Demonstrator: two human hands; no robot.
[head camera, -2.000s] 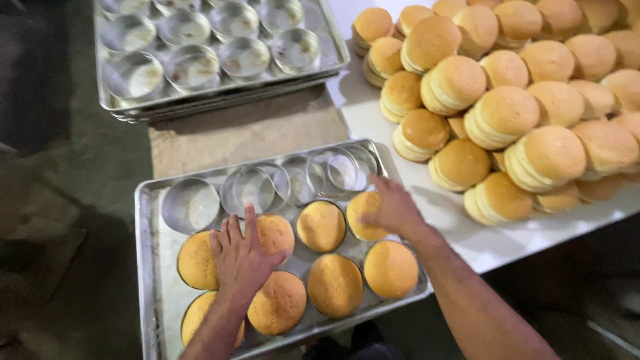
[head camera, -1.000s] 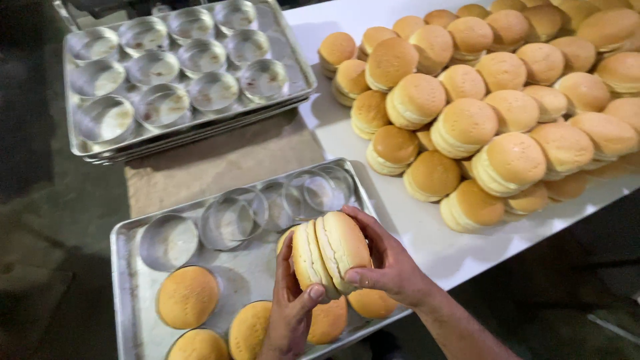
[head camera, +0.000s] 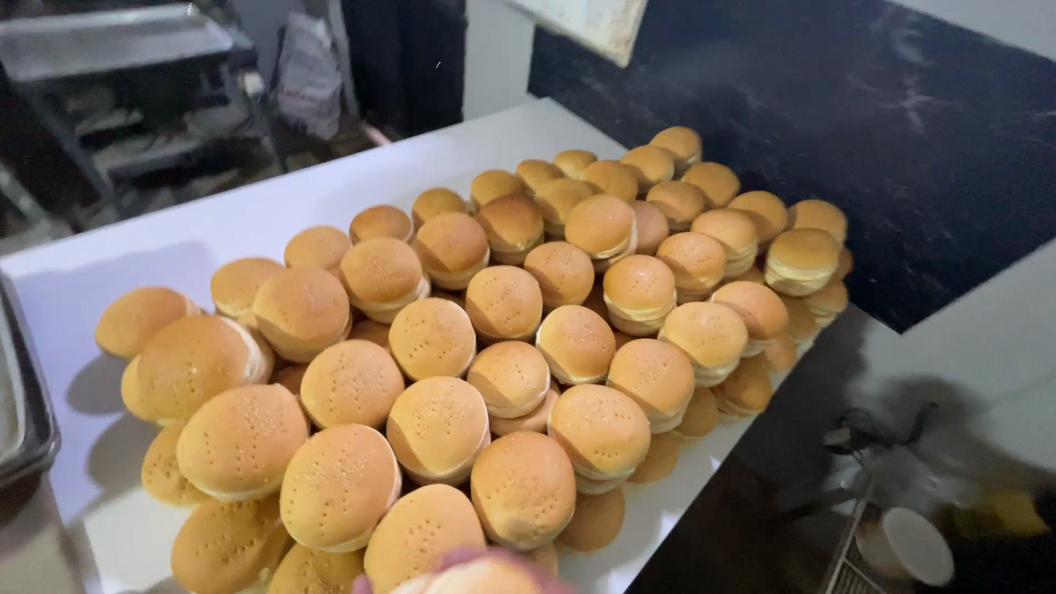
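Note:
A large heap of round golden buns (head camera: 434, 338), pricked with small holes on top and stacked in layers, covers much of the white table (head camera: 247, 194). At the bottom edge a blurred hand (head camera: 462, 558) shows only its fingertips, around a pale bun (head camera: 483, 575) in front of the nearest buns of the heap. Which of my hands it is, I cannot tell from so little; the rest of both hands lies outside the view.
Part of a metal tray (head camera: 12, 388) shows at the left edge. Behind the table stand a metal rack (head camera: 115, 41) and a plastic sack (head camera: 307, 74). A dark marbled panel (head camera: 792, 124) borders the table's far right. A white round container (head camera: 916, 544) is low at the right.
The view has swung right to the heap, away from the tray with ring moulds. One second ago both my hands held buns pressed together above that tray; now only fingertips show, low in view.

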